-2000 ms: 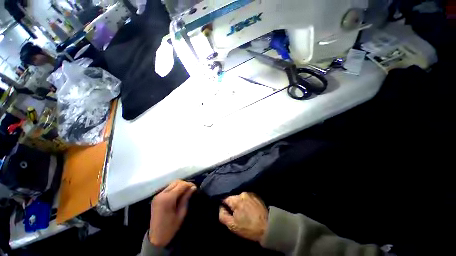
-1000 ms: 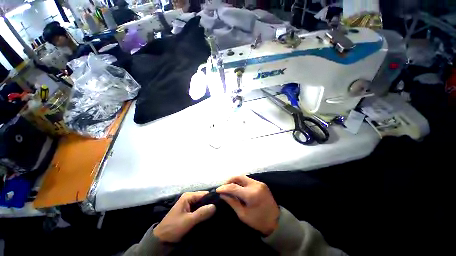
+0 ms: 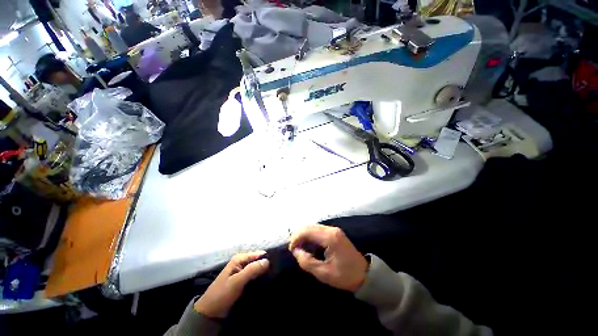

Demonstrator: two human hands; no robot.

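Observation:
A large black garment fills the lower right and hangs over the table's front edge. My left hand pinches its edge between thumb and fingers, just in front of the table edge. My right hand is a little to the right, thumb and fingers curled together on the same cloth. A short dark stretch of fabric shows between the hands. The cloth inside each grip is mostly hidden by my fingers.
The white sewing machine stands on the white table. Black-handled shears lie under its arm beside a blue tool. A black panel, a clear plastic bag and an orange board are left. A person's head shows far left.
The lighter grey cloth seen at first is out of sight. My hands came together on the garment edge, then moved slightly apart. The camera view has shifted.

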